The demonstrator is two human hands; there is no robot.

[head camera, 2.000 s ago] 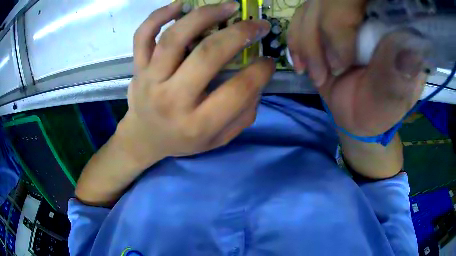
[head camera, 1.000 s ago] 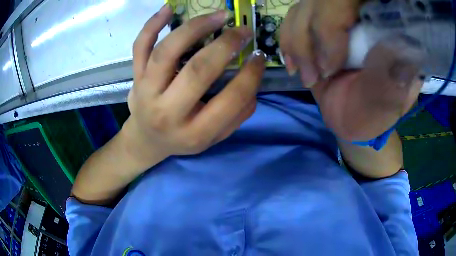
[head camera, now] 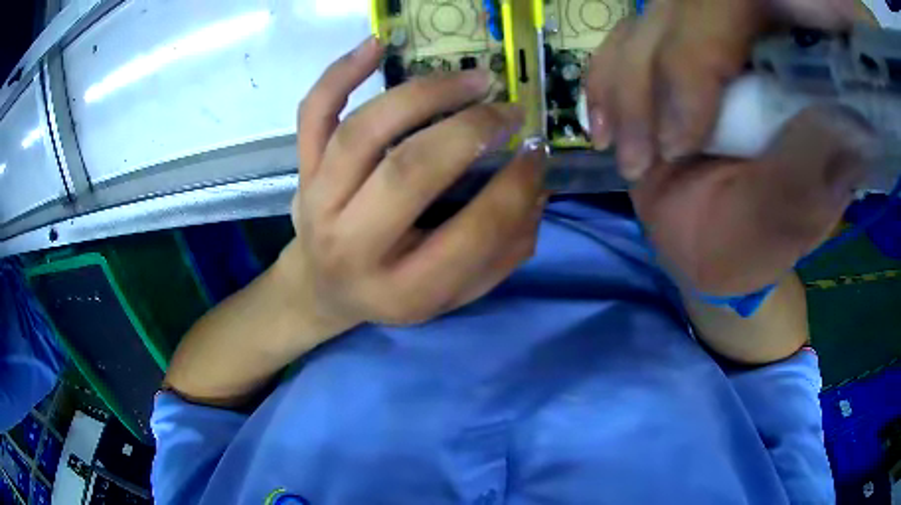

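Cream-yellow circuit boards (head camera: 442, 22) with bright yellow long edges lie side by side at the top centre, cut off by the picture's edge. My left hand (head camera: 395, 197) lies over the near end of the left board, fingers spread, its thumb and a fingertip near the gap between the boards. Small dark parts and pale round tops show beside the fingers. My right hand (head camera: 731, 168) is curled around a white-grey tube (head camera: 756, 116) at the right board's side. The hand is blurred, and the tube's tip is hidden. A blue strap circles the right wrist.
A metal rail (head camera: 148, 219) runs along the front edge of the white work surface (head camera: 198, 79). A green-framed dark tray (head camera: 99, 316) stands below left. Blue bins (head camera: 864, 424) and yellow-black floor tape show at lower right.
The view has shifted, so more of the boards shows at the top. The left fingertips have drawn back a little toward the boards' near end. The right hand stays beside the right board with the tube.
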